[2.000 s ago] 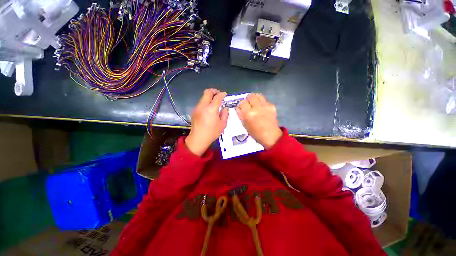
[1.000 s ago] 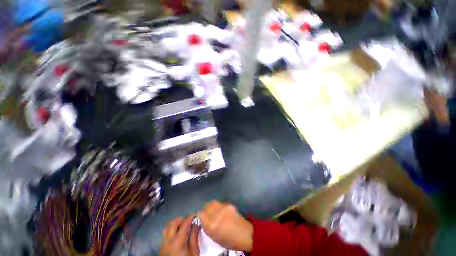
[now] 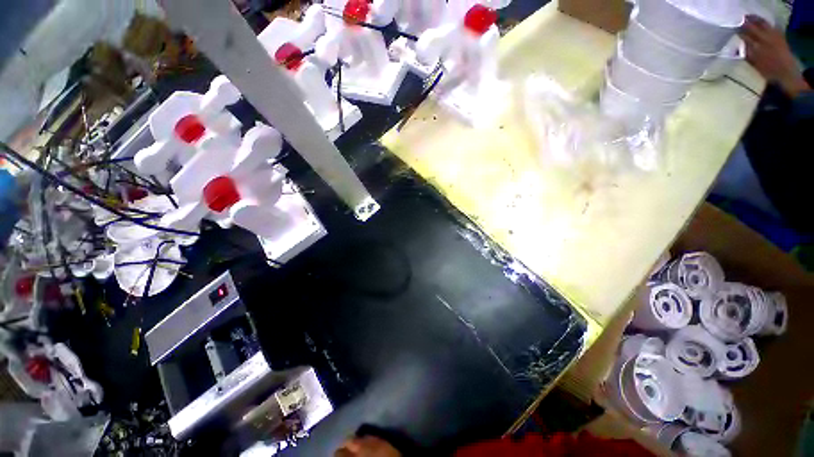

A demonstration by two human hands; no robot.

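Note:
My right hand [image 3: 368,444] is cut off by the bottom edge of the head view. Only a small part of it shows, with the red sleeve to its right, and whether it holds anything cannot be seen. My left hand and the white base housing are out of the picture. The screw feeder [image 3: 219,393], a white-grey box with an open top and a metal pickup at its front, stands at the lower left on the black mat [image 3: 402,268].
White lobed heads with red centres [image 3: 223,193] stand behind the feeder. A white post [image 3: 294,107] slants above the mat. Stacked white cups [image 3: 660,62] stand on the yellow board [image 3: 571,205], near another person's hand. A carton [image 3: 589,375] of white ring-shaped parts is at right.
The view has swung up and to the right. Both hands and the white housing were in view earlier; now only part of one hand shows. The wire bundle has left the picture.

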